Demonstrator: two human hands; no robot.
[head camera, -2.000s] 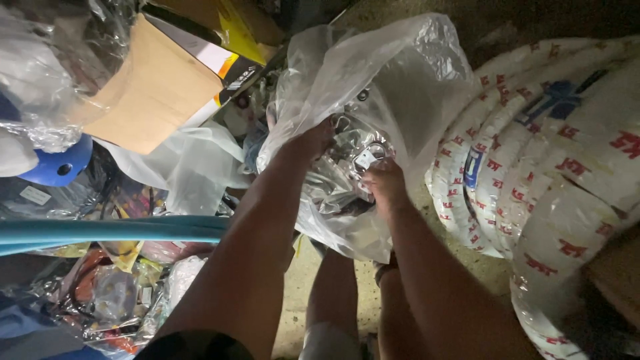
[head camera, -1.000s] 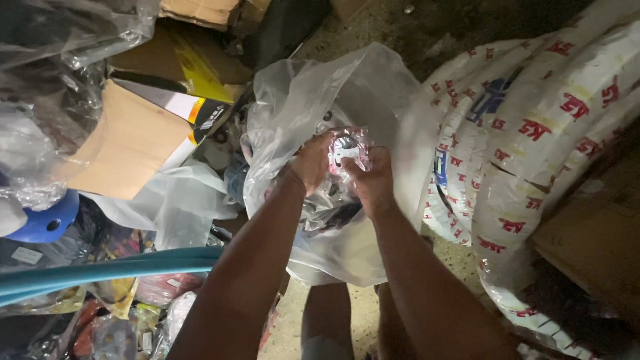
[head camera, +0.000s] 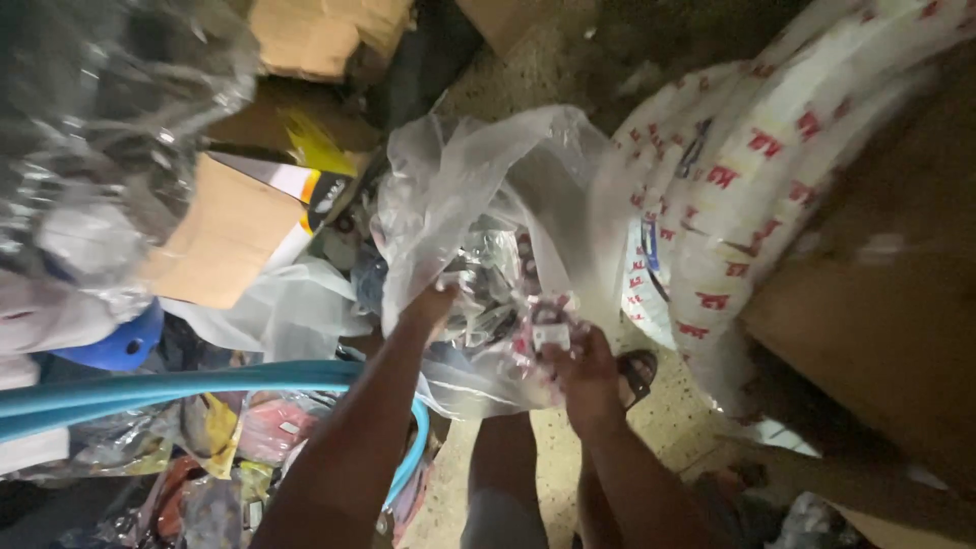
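Note:
A large translucent plastic bag (head camera: 450, 183) stands wide at its mouth in front of my legs, with clear-wrapped packets (head camera: 484, 282) inside. My right hand (head camera: 587, 370) grips a small clear packet (head camera: 550, 335) with pink or red print and a white label, at the bag's near right side. What the packet holds is too blurred to tell. My left hand (head camera: 435, 309) is at the left inside of the bag, against the wrapped packets; its fingers are partly hidden, so whether it grips one cannot be told.
Light blue hoses (head camera: 290, 375) cross at the left, above a pile of bagged goods (head camera: 221, 427). An open cardboard box (head camera: 229, 229) and a blue plastic item (head camera: 114, 339) lie further left. Coils wrapped in white film with red print (head camera: 724, 198) stand at the right, beside a large cardboard box (head camera: 862, 305).
Both hands were together at a pink-printed packet one second ago. Now they are apart: the right hand has the packet at the bag's near right side, the left hand is at the bag's left.

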